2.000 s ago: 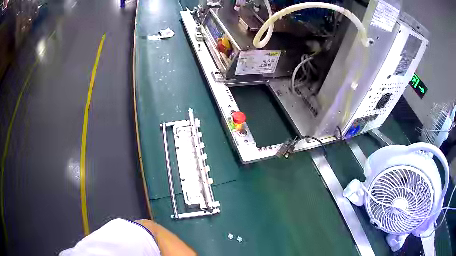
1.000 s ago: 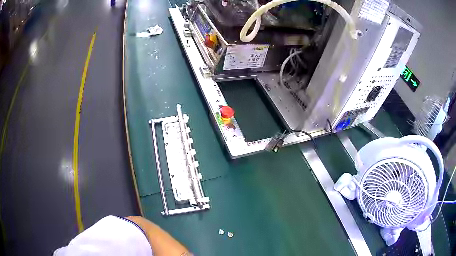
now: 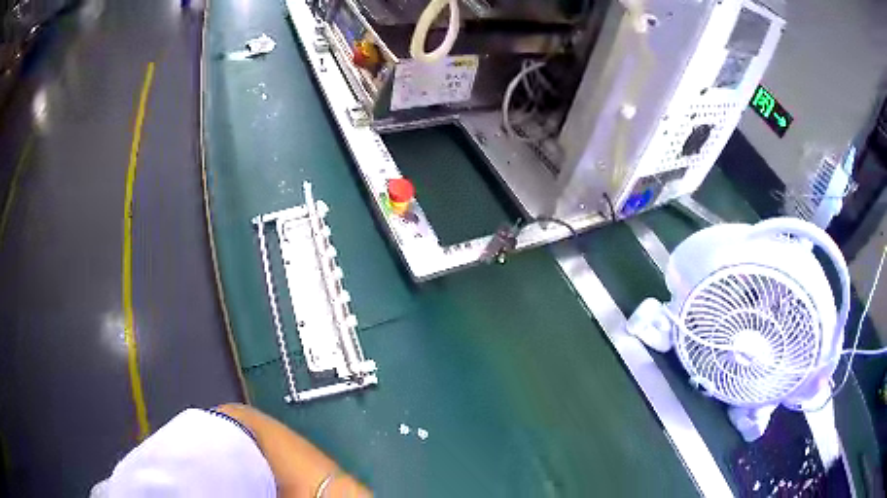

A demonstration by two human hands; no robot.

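No hand is in the picture. The wearer's sleeve and part of an arm with a thin band show at the bottom left; the hand is cut off by the lower edge. A white frame fixture lies on the green mat in front of me, with a thin side rod at its left and a row of knobs along its right. Two tiny whitish bits lie on the mat below the frame, apart from it.
A bench machine with a white base frame, hoses and a red emergency-stop button stands beyond. A white desk fan is at the right, past a metal rail. A black parts tray shows at the lower right. A whitish item lies far off.
The view has shifted, so the frame, machine and fan appear further left and higher. More of the black tray shows at the lower right. The band on the arm now shows.
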